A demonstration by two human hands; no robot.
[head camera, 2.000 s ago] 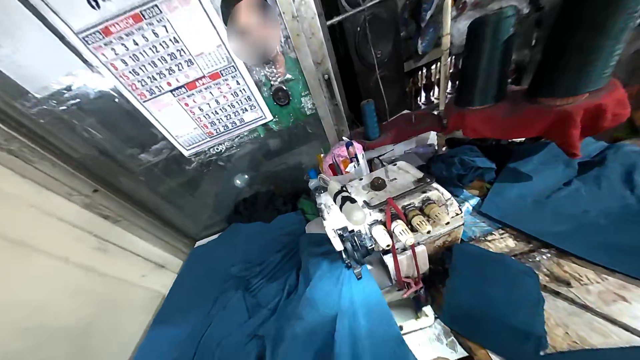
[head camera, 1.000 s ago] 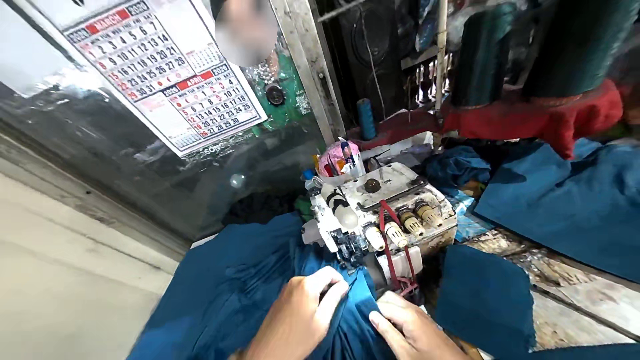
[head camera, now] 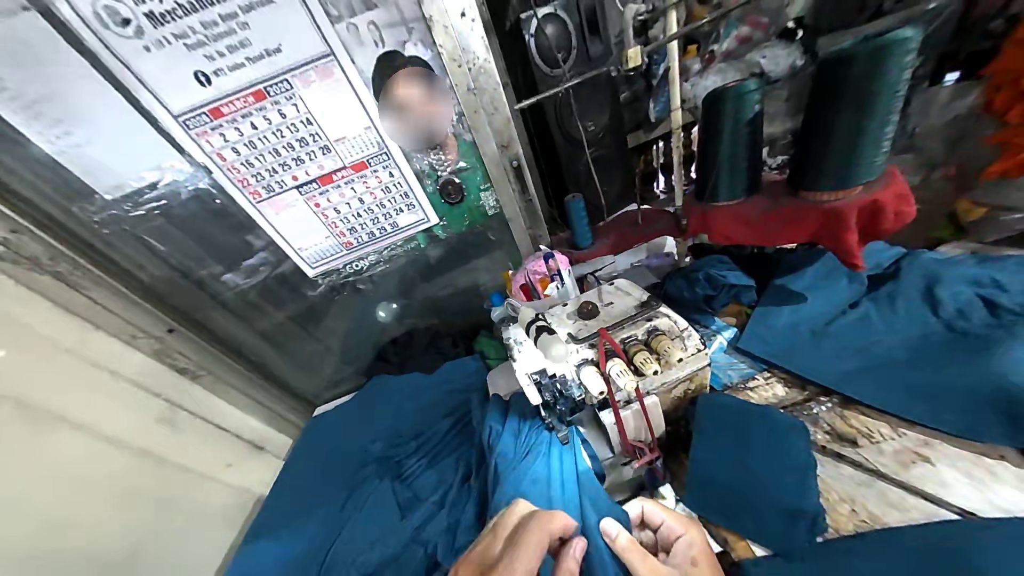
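Observation:
At the bottom of the view, my left hand (head camera: 524,540) pinches the blue fabric (head camera: 532,464) with bent fingers. Just right of it, my right hand (head camera: 664,540) holds the same fabric's edge between thumb and fingers. The fabric runs up from both hands to the needle and presser-foot area of a worn white overlock sewing machine (head camera: 612,312). Several tension dials line the machine's front, and a red cord (head camera: 612,384) loops over them. More of the blue cloth lies bunched to the left. My fingertips are partly hidden in the folds.
Blue cut pieces (head camera: 752,472) lie on the worn table (head camera: 888,472) at right. Large dark green thread cones (head camera: 856,112) stand on a red cloth (head camera: 800,224) behind. A small blue thread spool (head camera: 578,220) is behind the machine. A glass panel with a calendar (head camera: 296,144) borders the left.
Two seconds ago no hands were in view; one second ago both were on the fabric close to the machine. Now they are lower, nearer the bottom edge, still on the fabric.

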